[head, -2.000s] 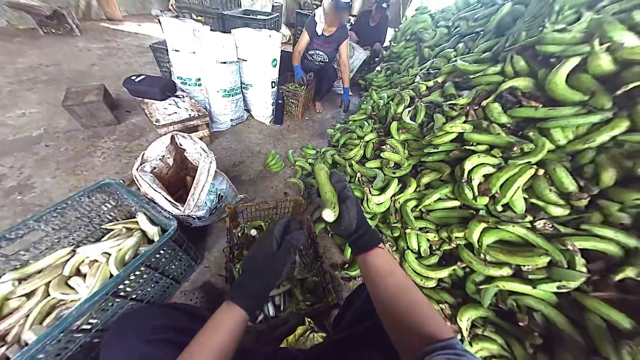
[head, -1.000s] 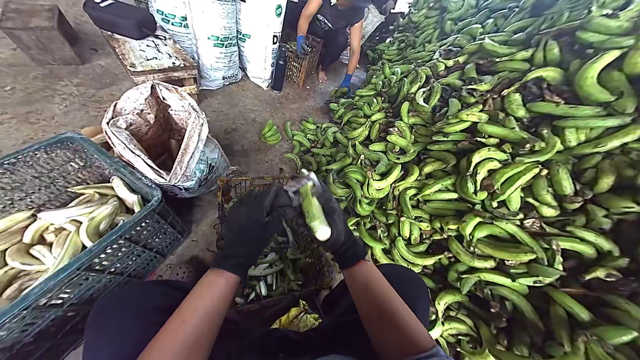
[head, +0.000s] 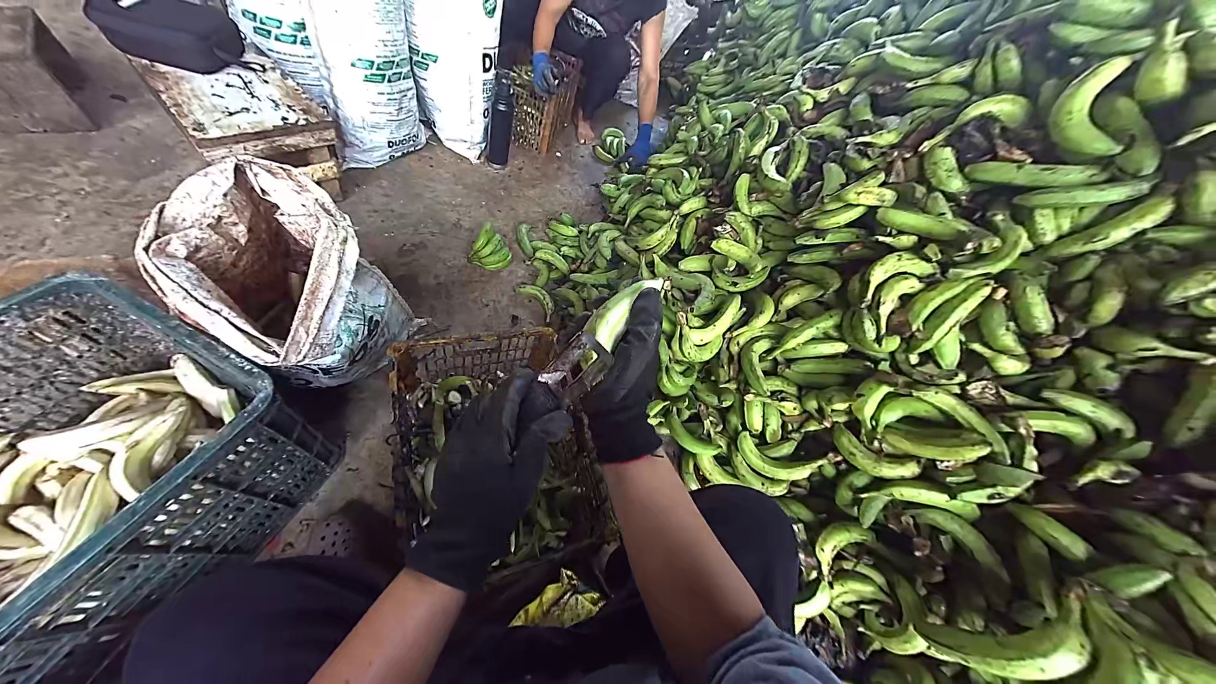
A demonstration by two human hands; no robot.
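Note:
My right hand (head: 624,380), in a black glove, grips a partly peeled green plantain (head: 616,315) with its pale tip pointing up and away. My left hand (head: 494,465), also black-gloved, is closed on a peeling tool (head: 570,366), whose blade lies against the lower part of the plantain. Both hands are above a brown plastic crate (head: 475,350) holding green peels. To the right spreads a large heap of green plantains (head: 912,313). At the left, peeled plantains (head: 104,456) lie in a dark green crate (head: 223,442).
An open, stained sack (head: 332,304) stands between the crates and a low wooden stand (head: 233,104) bearing a black case (head: 166,33). Full white sacks (head: 370,76) and a dark bottle (head: 501,119) are behind. A co-worker in blue gloves (head: 639,147) crouches beside another crate (head: 543,114).
Two seconds ago the plantain was green and whole-skinned in my right hand, with my left hand lower. Now the tool is against it and pale flesh shows. The view has tilted down.

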